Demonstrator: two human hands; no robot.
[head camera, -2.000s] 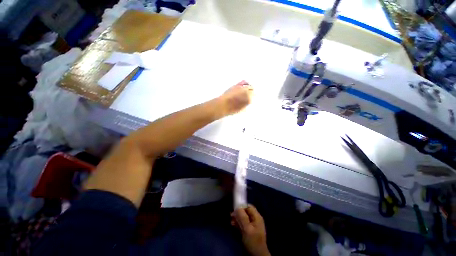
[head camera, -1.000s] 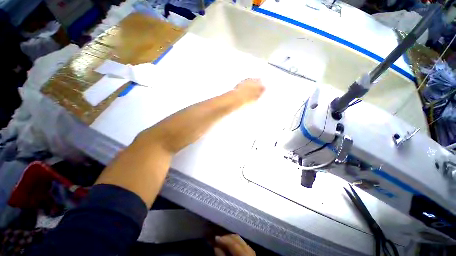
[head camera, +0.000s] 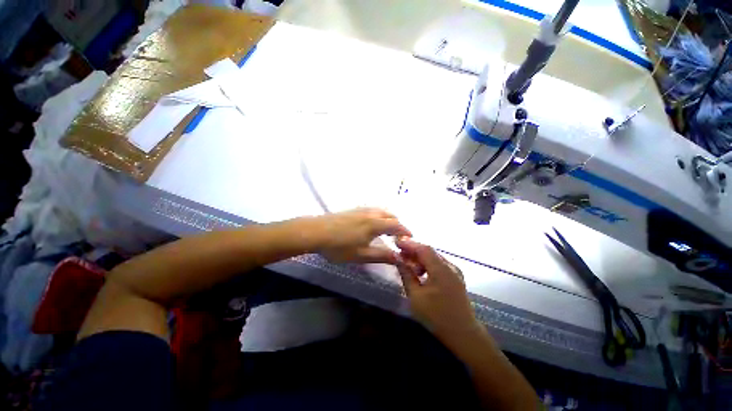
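Observation:
My left hand (head camera: 361, 234) and my right hand (head camera: 433, 281) meet at the front edge of the white table. Their fingertips pinch a small bit of white strip (head camera: 390, 242), mostly hidden by the fingers. A narrow white band (head camera: 313, 185) runs on the tabletop behind my left hand; glare hides its outline and whether it joins the held bit. Cut white strips (head camera: 164, 120) lie crossed, partly on the brown board (head camera: 120, 100). The presser foot area (head camera: 461, 185) of the sewing machine head (head camera: 554, 144) is behind and right of my hands.
Black scissors (head camera: 590, 281) lie right of the needle, blades pointing away. A printed ruler band (head camera: 522, 325) follows the table's front edge. A pale panel (head camera: 293, 323) is below the edge, a red object (head camera: 68, 295) at lower left. White cloth (head camera: 64, 168) is heaped left.
My left hand has come back from the middle of the table to the front edge. My right hand has risen from below the edge to meet it. The camera view has shifted.

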